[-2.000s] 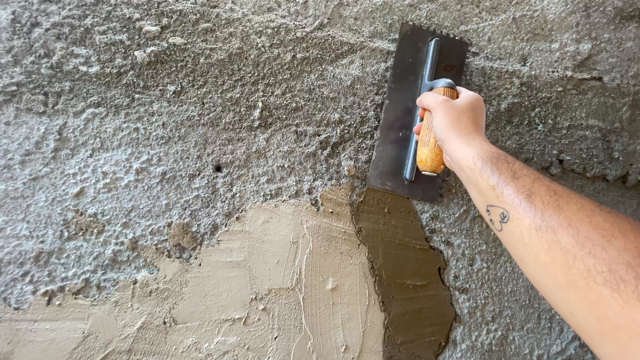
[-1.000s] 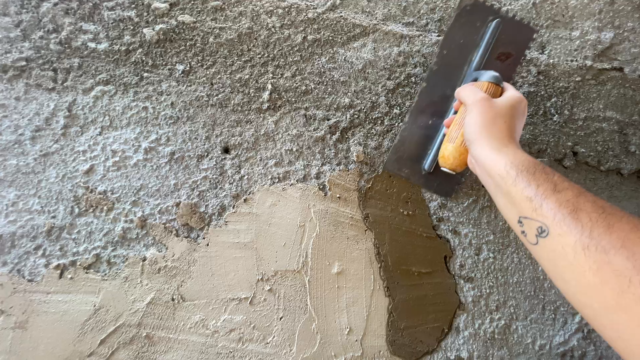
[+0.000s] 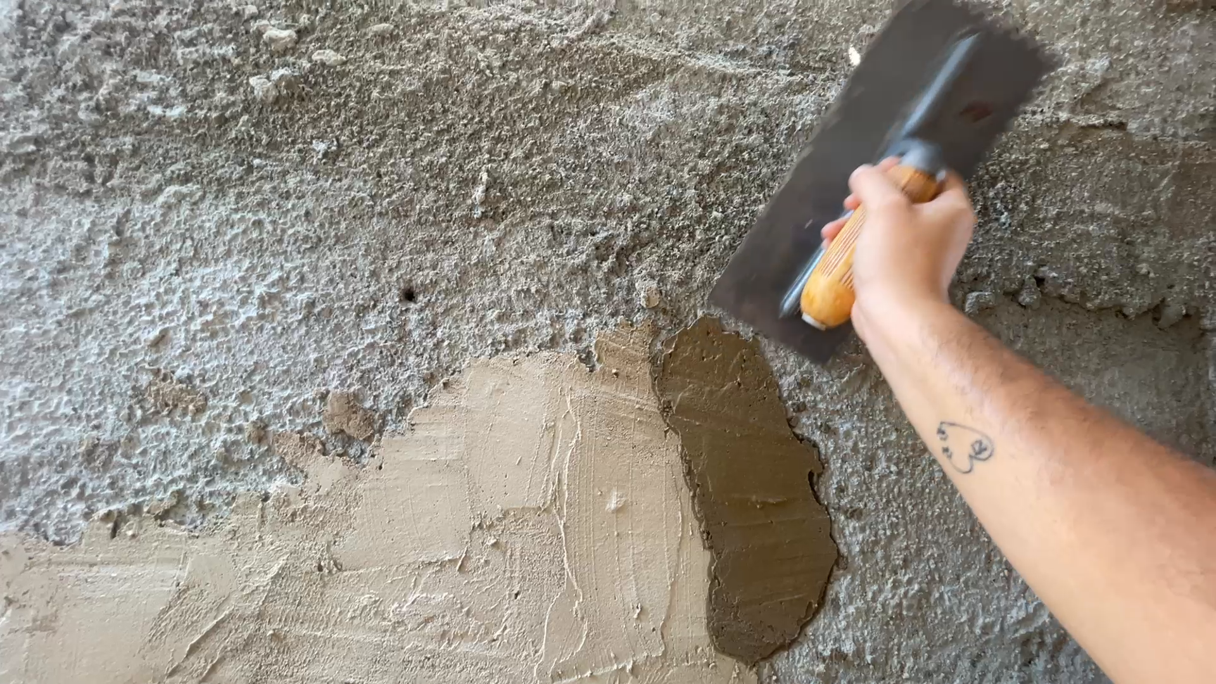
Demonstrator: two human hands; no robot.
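My right hand (image 3: 912, 233) grips the ribbed wooden handle of a notched steel trowel (image 3: 817, 171), seen from its handle side at the upper right. The blade tilts to the right at its top, and its lower corner lies just above a dark, wet patch of mortar (image 3: 750, 494). Left of that patch, and touching it, spreads a lighter layer of plaster or mortar (image 3: 513, 456) with ridges and trowel marks. Whether the blade touches the wall cannot be told. My left hand is out of view.
A rough grey wall (image 3: 285, 209) fills the rest of the view, with a small dark hole (image 3: 408, 294) left of centre. At the right, a jagged edge borders a smoother grey area (image 3: 1102, 361).
From two seconds ago, my right hand and the trowel have moved right, and the blade has turned from nearly upright to a clear tilt. The dark patch shows a rounded top clear of the blade.
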